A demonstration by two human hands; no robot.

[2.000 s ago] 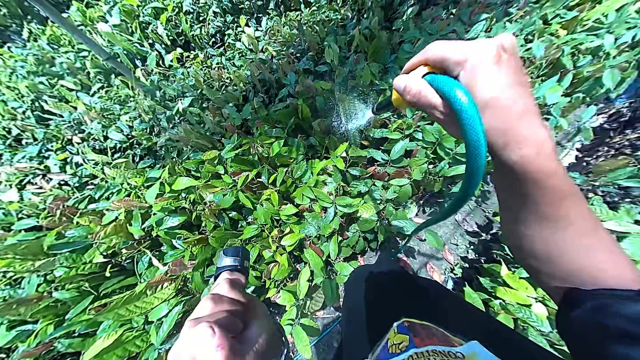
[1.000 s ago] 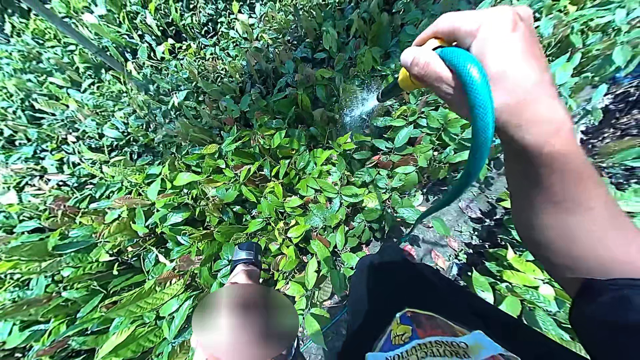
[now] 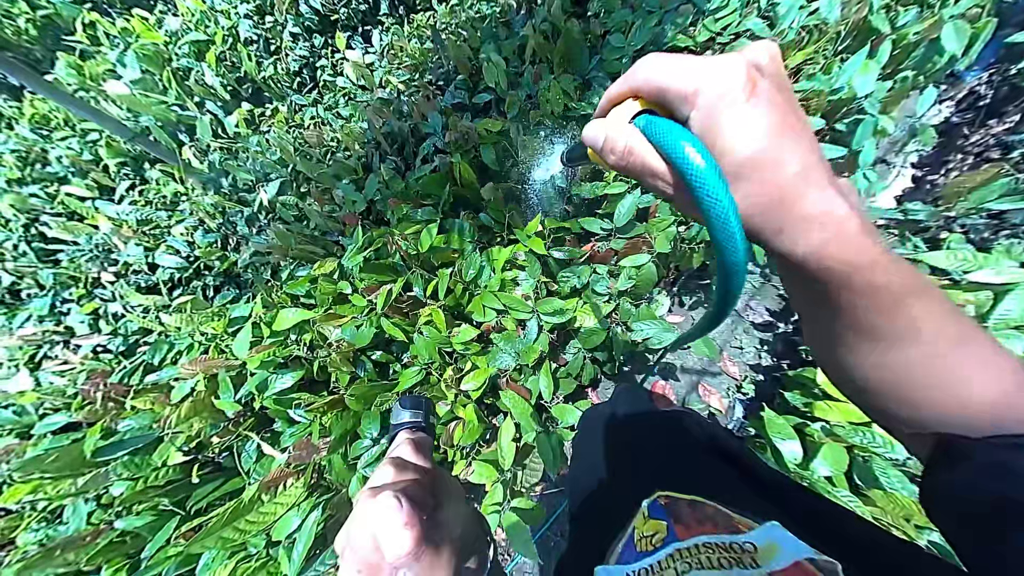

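My right hand, at the upper right, grips a yellow and black hose nozzle. White water spray leaves the nozzle's black tip over the leaves to its left. From the grip, a green garden hose curves down past my wrist toward the ground. At the bottom, my left hand is closed around a black object with a shiny band; most of it is hidden by the fingers, and its kind cannot be told.
Dense leafy green plants spread across the view. A thin grey pole slants through the upper left. Bare ground with fallen leaves shows beside my dark-clad leg. A colourful printed item lies at the lower edge.
Since one second ago, my right hand and the nozzle have shifted left, and the spray with them. My left hand is slightly farther right than two seconds ago. Water comes out in all frames.
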